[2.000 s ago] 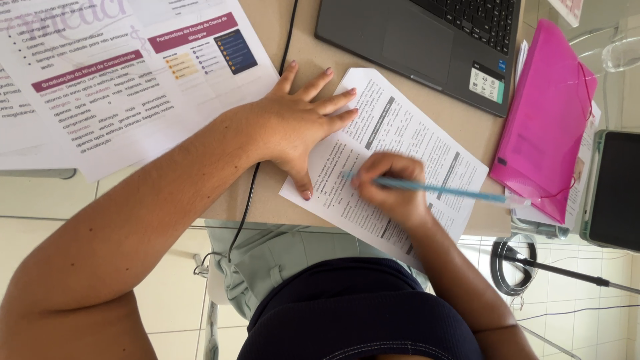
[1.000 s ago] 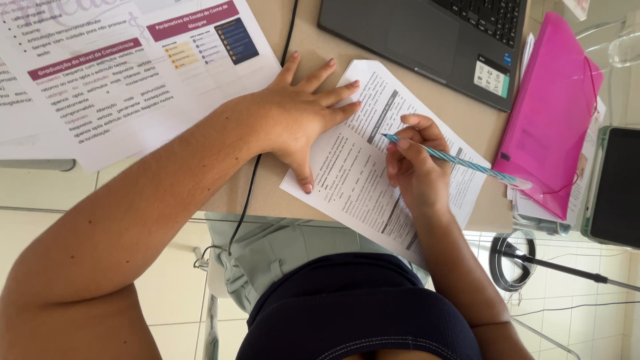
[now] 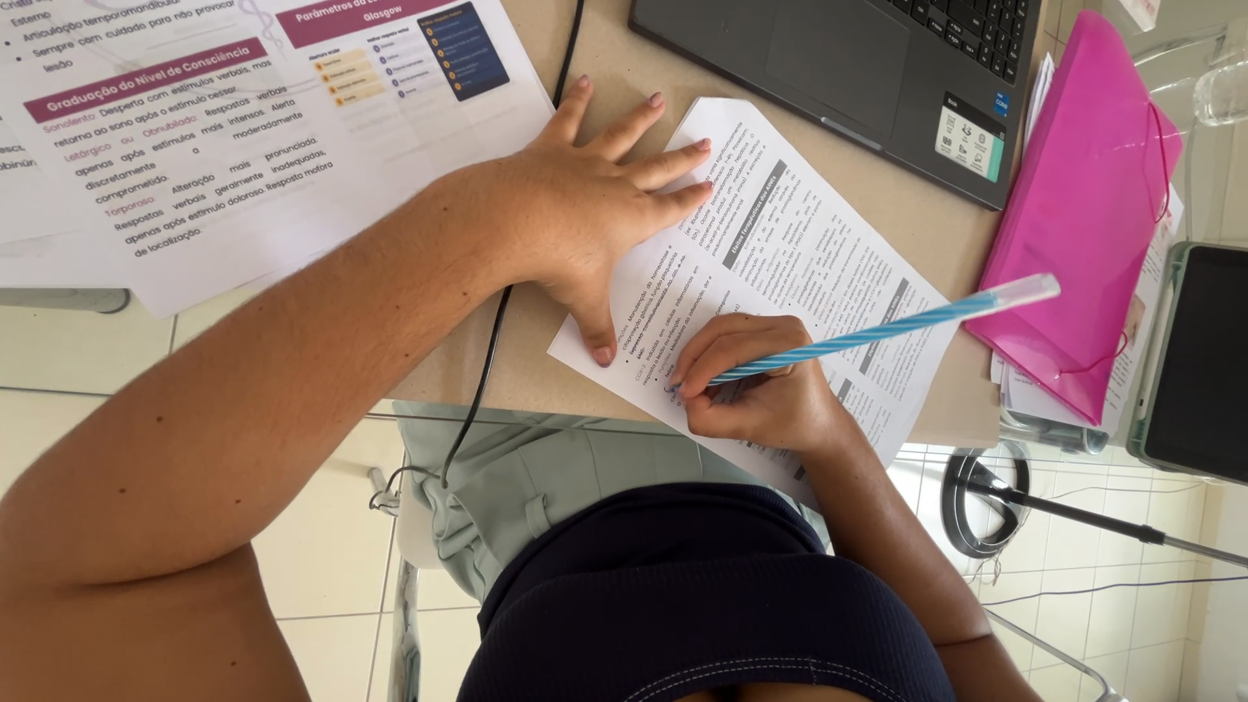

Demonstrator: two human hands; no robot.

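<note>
A printed sheet of paper (image 3: 780, 253) lies at an angle on the beige tabletop (image 3: 916, 224). My left hand (image 3: 609, 200) is spread flat, its fingertips and thumb on the sheet's left part and the palm partly on the table. Near the sheet's lower edge, my right hand (image 3: 756, 375) grips a blue striped pen (image 3: 877, 330) with a clear end. The pen's tip meets the paper close to the left margin, and its clear end points up to the right. My right hand covers some of the print.
Behind the sheet stands a laptop (image 3: 829, 68). A pink plastic folder (image 3: 1082, 214) lies on papers at the right, beside a dark-screened device (image 3: 1199, 361). Other printed pages (image 3: 224, 195) are at the upper left. A black cable (image 3: 487, 370) runs under my left forearm. A stand (image 3: 1082, 517) is at the lower right.
My right hand has moved down and left from the sheet's middle, where it was a second ago, to its lower edge with the pen. The left hand stays spread in place.
</note>
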